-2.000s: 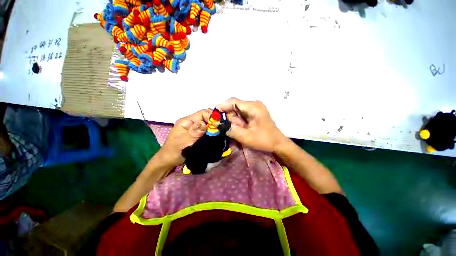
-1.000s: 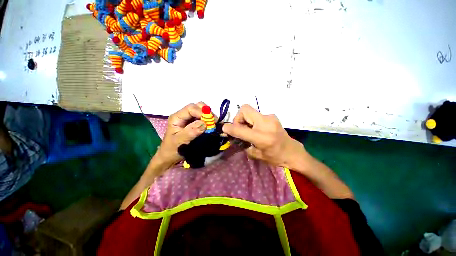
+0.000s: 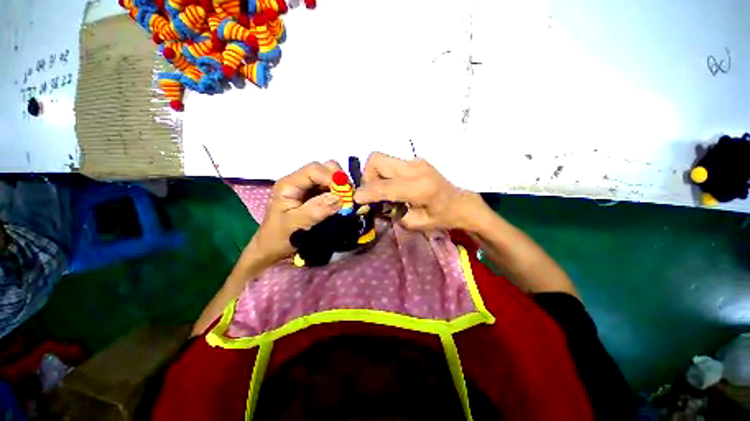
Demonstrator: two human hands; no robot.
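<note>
A black plush penguin (image 3: 326, 238) with yellow feet lies on its side over my apron-covered lap. A striped knitted hat (image 3: 342, 194) with a red bobble stands at its head. My left hand (image 3: 298, 205) grips the penguin and hat from the left. My right hand (image 3: 413, 191) is at the hat's right side, its fingertips pinched close to the penguin's head; what they pinch is too small to tell. A dark loop (image 3: 354, 168) sticks up between my hands. No needle can be made out.
A pile of striped hats (image 3: 215, 41) lies on the white table (image 3: 370, 99), beside corrugated cardboard (image 3: 123, 107). Another black penguin (image 3: 725, 171) lies at the right table edge. A blue stool (image 3: 123, 222) stands on the green floor at left.
My right hand moved in to the hat, away, then back close to it. The loop came into view and now looks narrower. The table scene has shifted left and up in the view.
</note>
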